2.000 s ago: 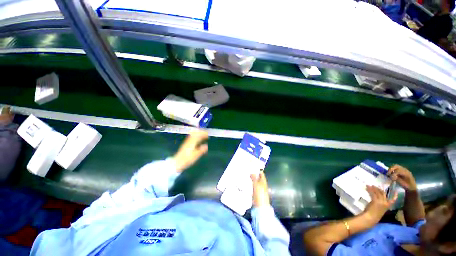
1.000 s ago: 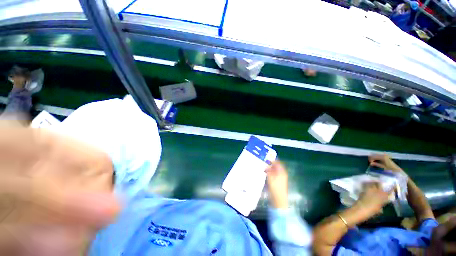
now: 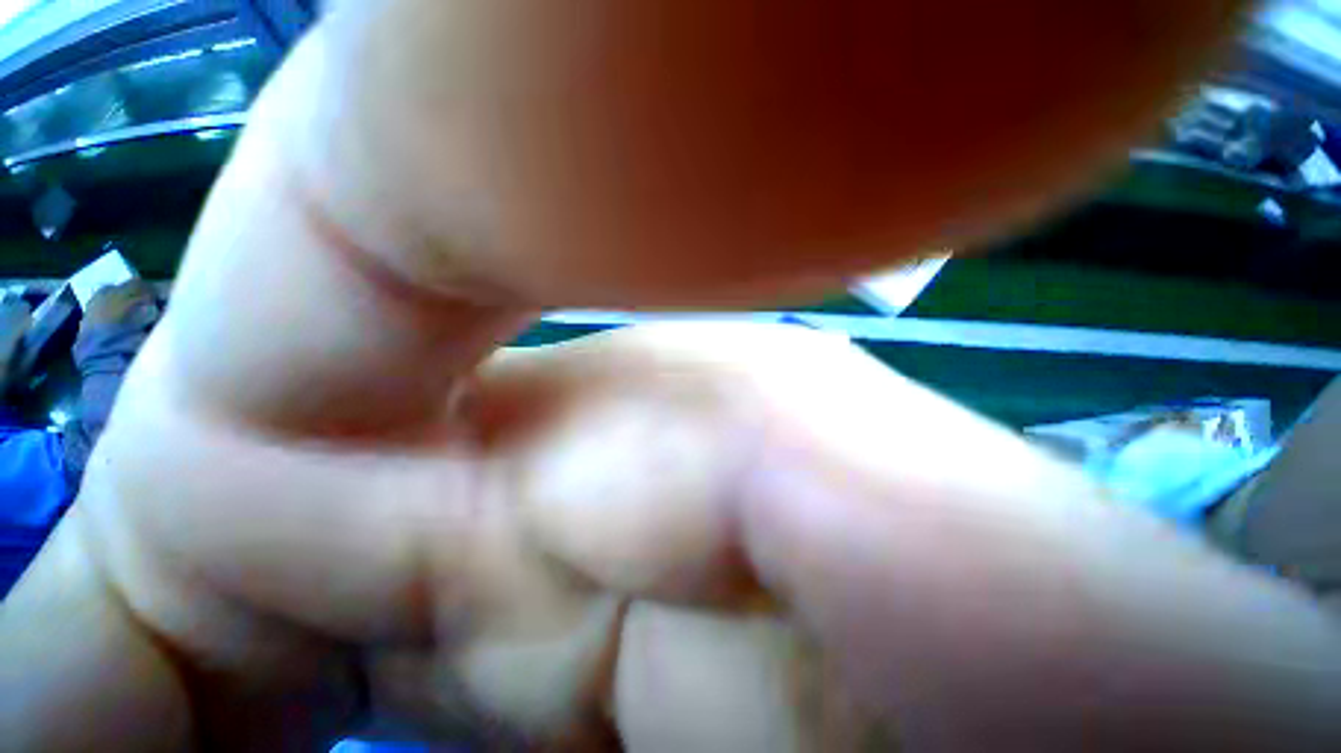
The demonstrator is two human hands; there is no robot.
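Bare skin very close to the camera fills most of the view, blurred, with fingers bent. It appears to be my left hand (image 3: 441,500); whether part of it is my right hand, I cannot tell. Nothing held shows in it. A blurred finger or thumb covers the top middle. The white and blue carton from before is not visible. A white card or box (image 3: 900,283) shows partly on the dark green conveyor belt (image 3: 1088,272), just beyond the fingers.
A pale rail (image 3: 1030,337) runs along the belt. At the left, another person's hand (image 3: 118,309) is by a white box (image 3: 103,275). At the right are a clear plastic bag (image 3: 1243,425) and something pale blue. More white pieces (image 3: 1228,125) lie at the upper right.
My left hand has come from the left side up against the camera and now hides most of the view, including the carton, my right hand's earlier place and the blue-clad back.
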